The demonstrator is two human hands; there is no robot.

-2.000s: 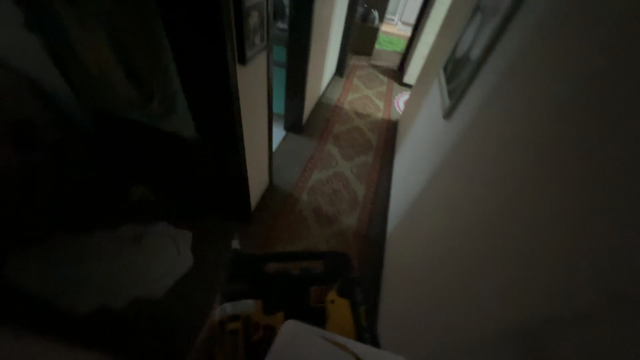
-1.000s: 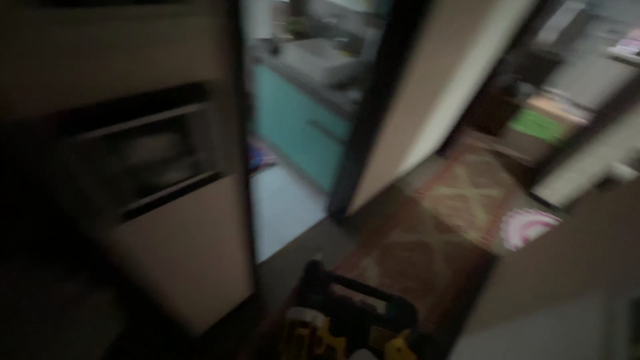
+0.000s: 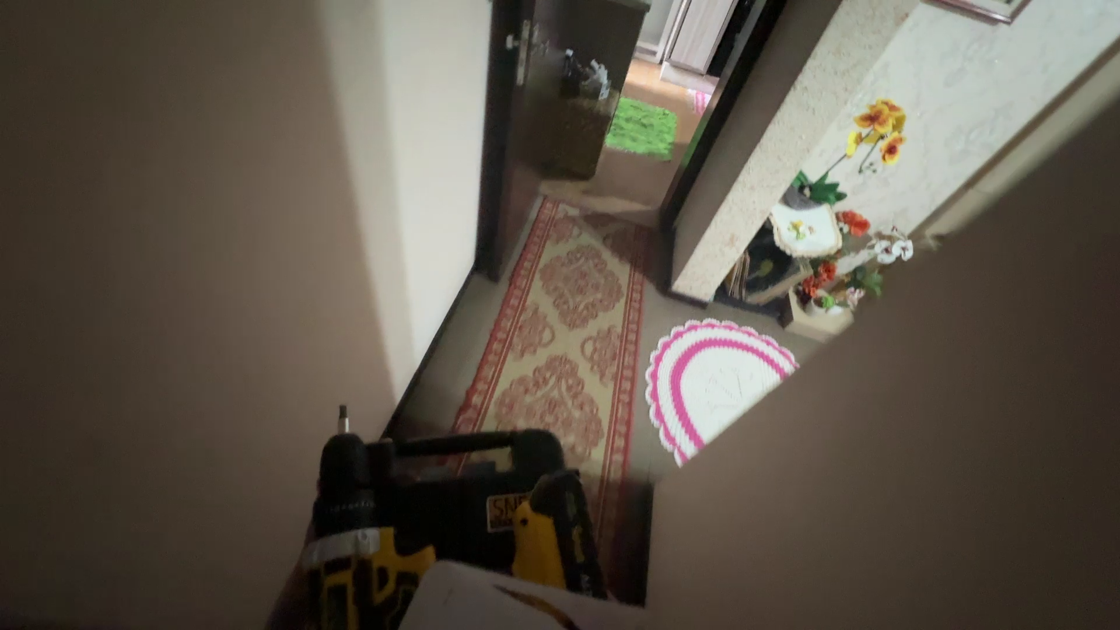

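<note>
At the bottom of the head view stands a yellow and black cordless drill, its bit pointing up. Right beside it is a black plastic case with a carry handle, and then a second yellow and black tool. A pale, flat object with a rounded corner overlaps them from below. A dim sliver at the drill's left edge may be part of my left hand; its fingers are hidden. My right hand does not show.
A patterned runner rug lies along the hallway between a left wall and a near right wall. A pink and white crocheted mat, flowerpots, an open dark door and a green rug are farther on.
The view has moved forward along the hallway, and the side room with turquoise cabinets has left the frame. The drill, case and second tool stay at the bottom of the view.
</note>
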